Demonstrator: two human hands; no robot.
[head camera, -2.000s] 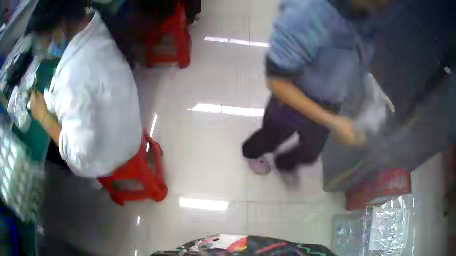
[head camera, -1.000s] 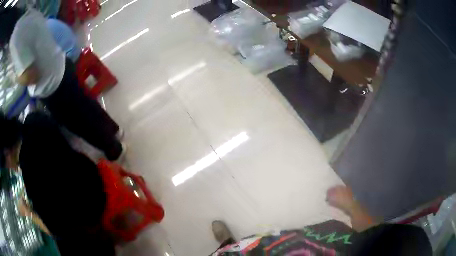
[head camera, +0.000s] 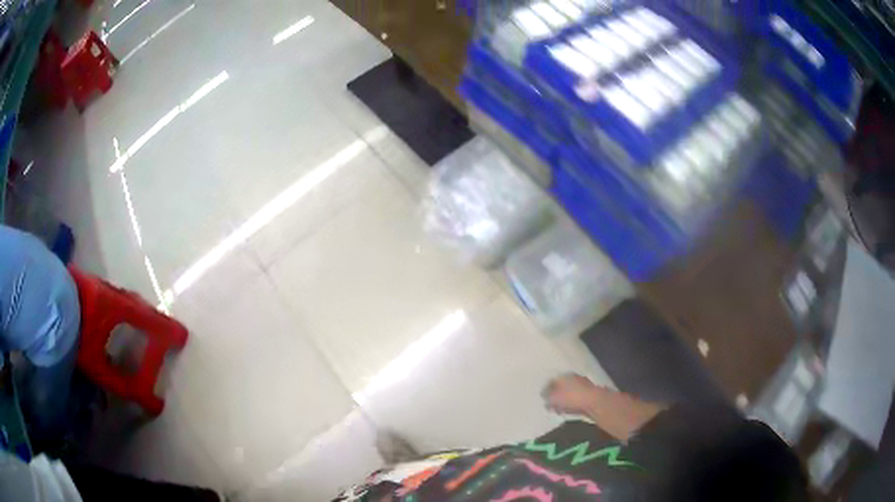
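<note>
My right hand (head camera: 581, 396) is low at centre right, over the floor beside the brown table. It is small and blurred; its fingers look loosely curled, no object shows in it, and how far they are closed is unclear. My left hand is not in view. Blue crates (head camera: 613, 221) are stacked on the brown table (head camera: 726, 284). Rows of white oblong units (head camera: 638, 74) lie in the upper crate, and more in a clear tray (head camera: 711, 147) beside it. My hand does not touch them.
Clear plastic bags (head camera: 483, 201) stand on the floor by the table, between dark floor slabs (head camera: 412, 108). A white sheet or board (head camera: 864, 343) is at the right. A person in light blue (head camera: 37, 299) and a red stool (head camera: 123, 333) are at the left. Tiled floor (head camera: 294, 324) runs between.
The view has moved along the aisle. The blue crates with white units have come into view, the grey panel has gone, and my right hand shows farther left.
</note>
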